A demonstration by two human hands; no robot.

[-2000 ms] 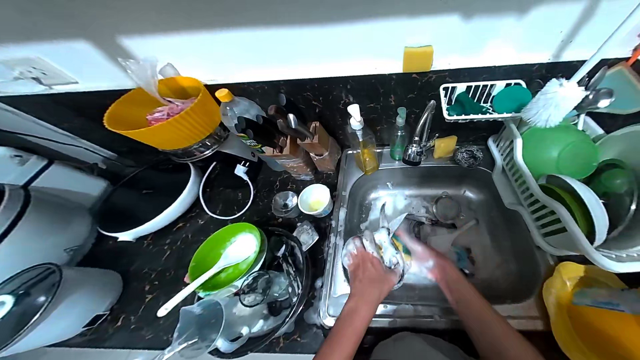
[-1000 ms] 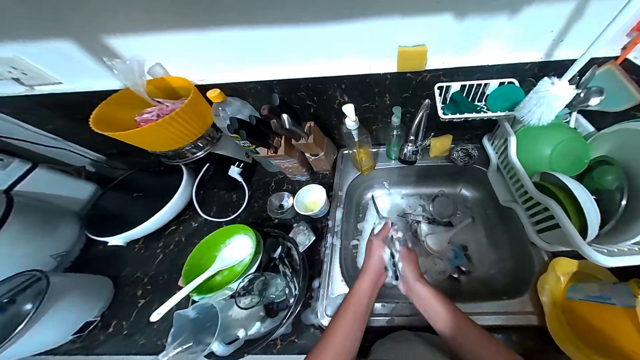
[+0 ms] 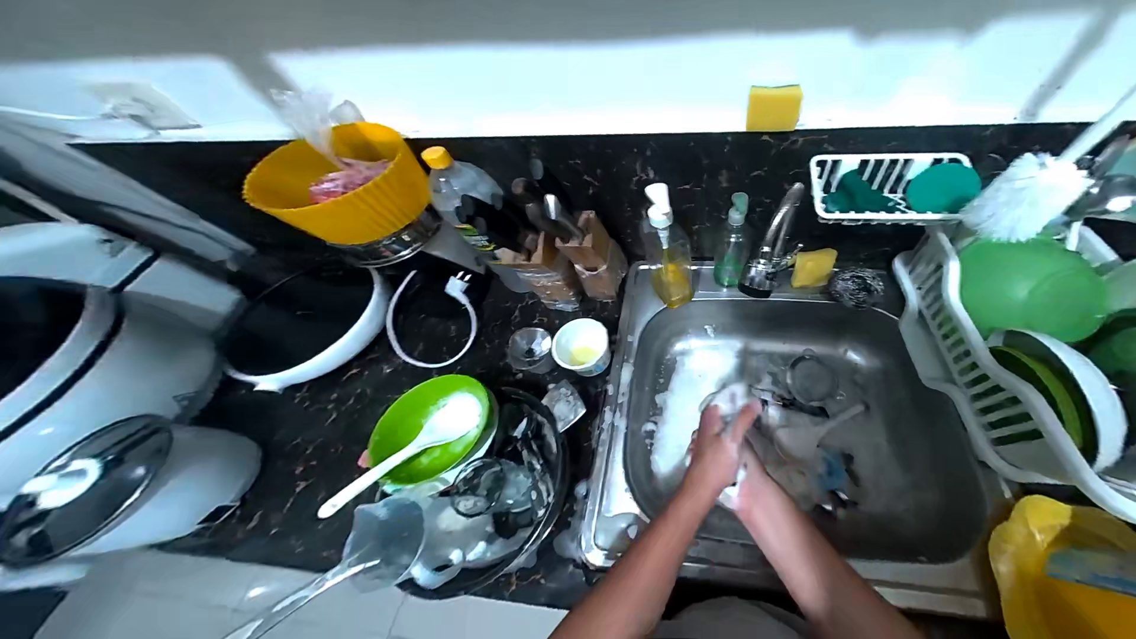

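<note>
Over the left half of the stainless steel sink (image 3: 923, 506), my left hand (image 3: 717, 448) and my right hand (image 3: 750, 470) are together around a foamy, whitish item (image 3: 731, 399); its kind is hidden by suds and fingers. White foam (image 3: 697, 390) covers the basin floor beside them. To the right of my hands lie soapy utensils, among them a pale ladle or spoon (image 3: 834, 430), and a small round item (image 3: 811, 377). The faucet (image 3: 774, 240) stands at the back rim, with a yellow sponge (image 3: 813, 267) and a steel wool scrubber (image 3: 855, 287) beside it.
Left of the sink, a green bowl (image 3: 399, 426) with a white spoon (image 3: 426, 439) sits by a dark basin (image 3: 555, 479) of soapy dishes. Soap bottles (image 3: 672, 266) stand behind the sink, knife blocks (image 3: 596, 266) further left. A dish rack (image 3: 985, 399) and yellow plastic bag (image 3: 1029, 568) are right.
Two seconds ago my hands were apart, the left on a shiny, foamy item; they came together by one second ago. They now sit close around a foamy item.
</note>
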